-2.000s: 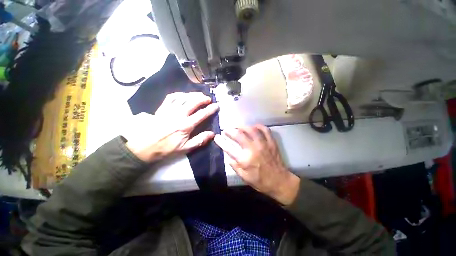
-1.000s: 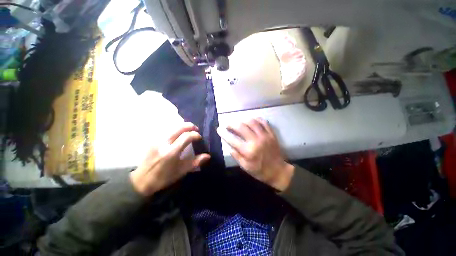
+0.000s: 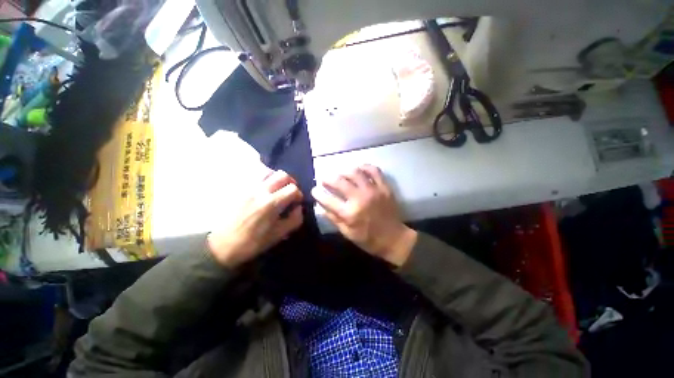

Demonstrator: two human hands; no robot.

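A black garment panel (image 3: 255, 118) lies on the white machine table, its upper end under the presser foot (image 3: 298, 96) and its lower part running down towards the table's front edge. A narrow dark strip (image 3: 294, 140) lies along its right side. My left hand (image 3: 266, 214) pinches the cloth at the panel's left side near the front edge, fingertips partly hidden. My right hand (image 3: 358, 203) lies on the table just right of the cloth, its fingertips at the cloth's edge; whether it grips the cloth cannot be told.
The sewing machine (image 3: 399, 15) spans the top. Black scissors (image 3: 467, 111) and a clear pink-printed packet (image 3: 415, 88) lie right of the needle. A black cord loop (image 3: 181, 77), a shaggy dark bundle (image 3: 81, 140) and taped cardboard (image 3: 137, 177) are left. A red basket (image 3: 559, 273) is lower right.
My left hand has moved back from the needle down the cloth, and its fingers have closed on the cloth. More of the panel is uncovered. The view has shifted.
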